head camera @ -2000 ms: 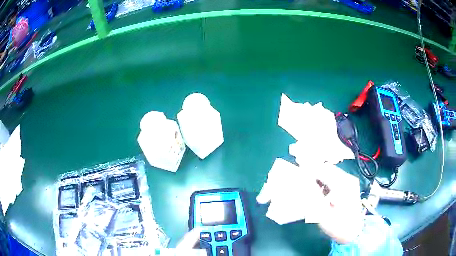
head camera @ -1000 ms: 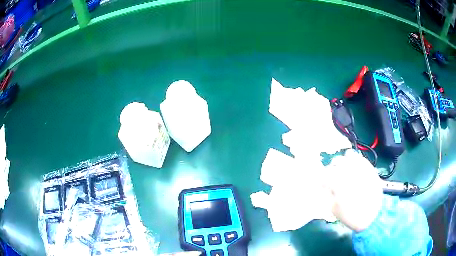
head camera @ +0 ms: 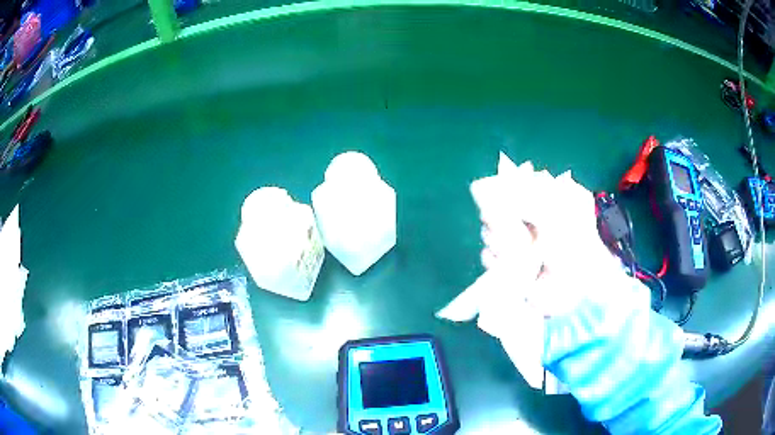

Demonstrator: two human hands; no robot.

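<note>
A battery tester (head camera: 395,386) with a blue face and dark screen lies at the bottom centre, its lower part cut off by the frame edge. My right hand (head camera: 531,242), overexposed and in a light blue sleeve, is right of centre, its fingers closed on a bunched white wiping cloth (head camera: 514,183). Hand and cloth blend together, so the exact hold is hard to see. Another part of the white cloths (head camera: 472,304) lies below the hand, partly hidden by the sleeve. My left hand cannot be made out.
Two white bottles (head camera: 355,217) stand behind the tester. Clear plastic with black lens frames (head camera: 206,330) lies left. Another tester (head camera: 682,212) with red and black leads and a metal air gun (head camera: 701,344) lie right, by a hanging hose (head camera: 762,255). A green rail (head camera: 425,7) runs behind.
My right hand has moved up and left over the cloths, and the upper cloth has bunched up. My left hand has left the tester and gone out of view at the bottom.
</note>
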